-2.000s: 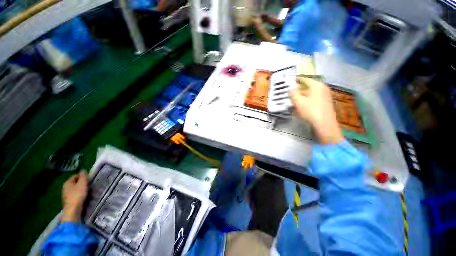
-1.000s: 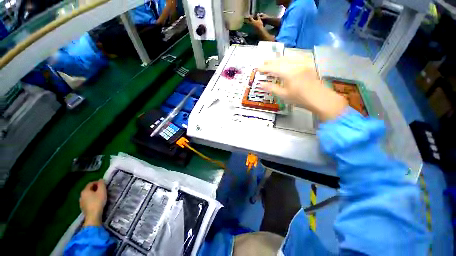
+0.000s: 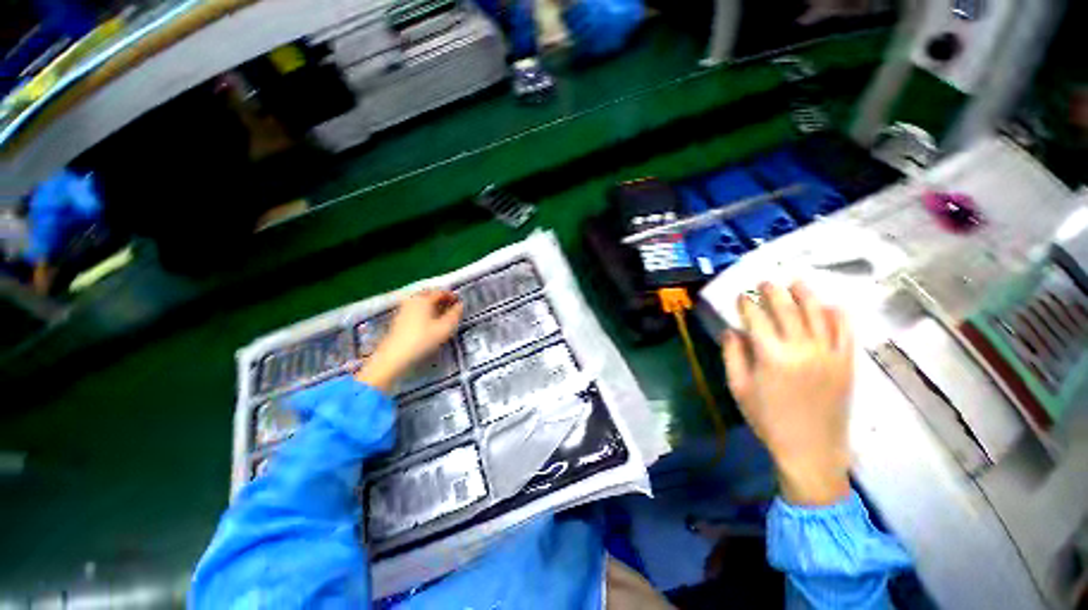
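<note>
A blister tray with a pale liner [image 3: 644, 462] lies in front of me, its pockets holding flat, phone-sized parts under translucent film. A dark pocket at its lower right has film pulled partly across it. My left hand [image 3: 412, 340] is over an upper middle pocket with its fingers curled down; whether it grips a part is hidden. My right hand [image 3: 793, 387] is empty, fingers apart, at the left edge of the white machine table [image 3: 883, 393]. At the right picture edge a green frame [image 3: 996, 346] surrounds a fixture with pale bars.
A black keypad [image 3: 656, 238] with an orange cable [image 3: 698, 358] lies between tray and machine. Behind it are blue parts [image 3: 746, 197] with a long silver rod [image 3: 716, 217] across them. A small barred part [image 3: 505, 205] lies on the green bench. People's blue sleeves show at the top.
The view has swung left. My right hand has left the left fixture, where the green frame now lies over the part. My left hand has moved from the tray's edge onto its pockets.
</note>
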